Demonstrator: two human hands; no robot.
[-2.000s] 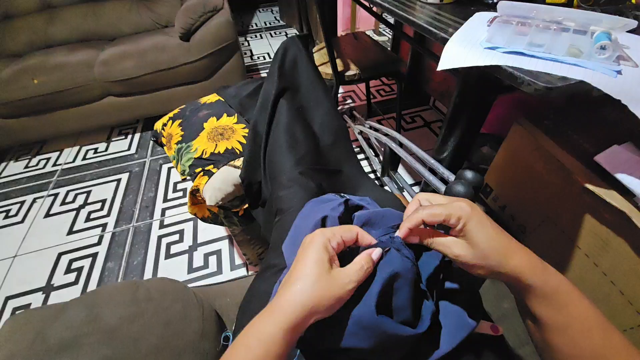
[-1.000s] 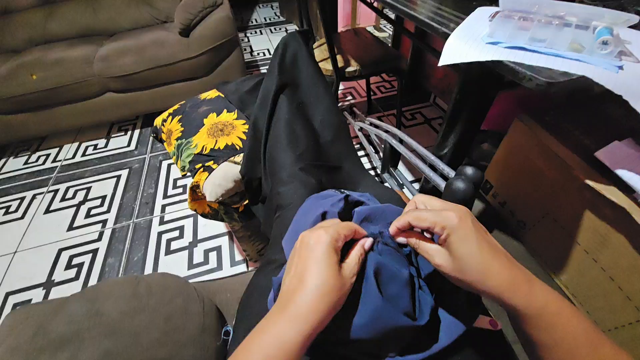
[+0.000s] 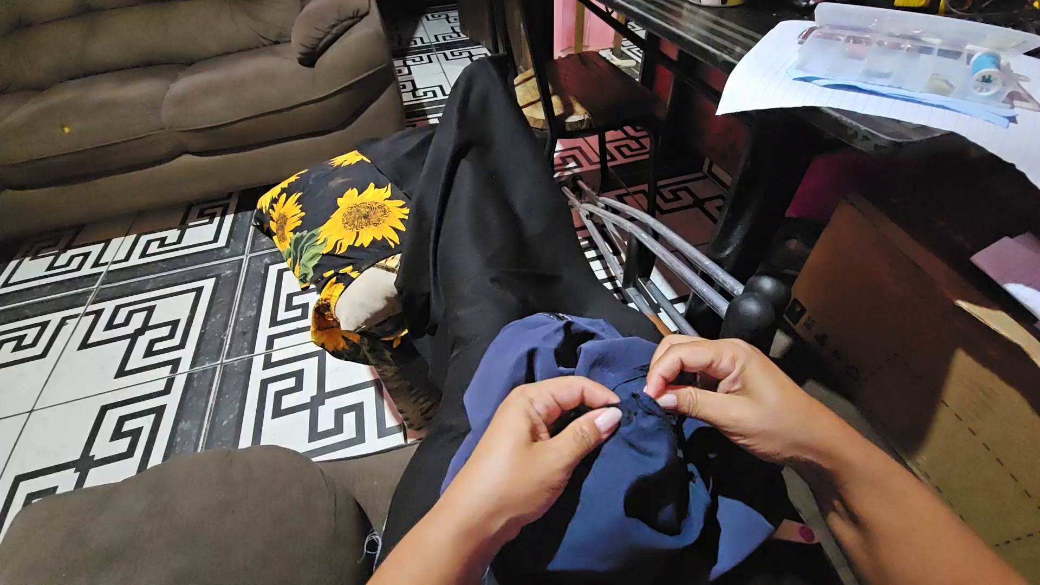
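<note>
Navy blue fabric (image 3: 642, 487) lies bunched over my lap, on black cloth (image 3: 496, 236) that covers my legs. My left hand (image 3: 540, 447) pinches a gathered, dark part of the fabric between thumb and index finger. Just to its right, my right hand (image 3: 723, 394) grips the same gathered part between thumb and fingertips. A small gap separates the two sets of fingertips. Whether a needle or thread is between the fingers cannot be told.
A clear plastic compartment box (image 3: 894, 57) and a blue thread spool (image 3: 985, 73) are on lined paper (image 3: 756, 77) on the dark table. Metal crutches (image 3: 666, 252) lean beside my leg, near a cardboard box (image 3: 910, 349). Sunflower-print fabric (image 3: 357, 219) is at left, before a brown sofa (image 3: 244, 106).
My fingertips have shifted slightly on the gathered fabric, and its folds have changed shape. Both hands stay close together over my lap.
</note>
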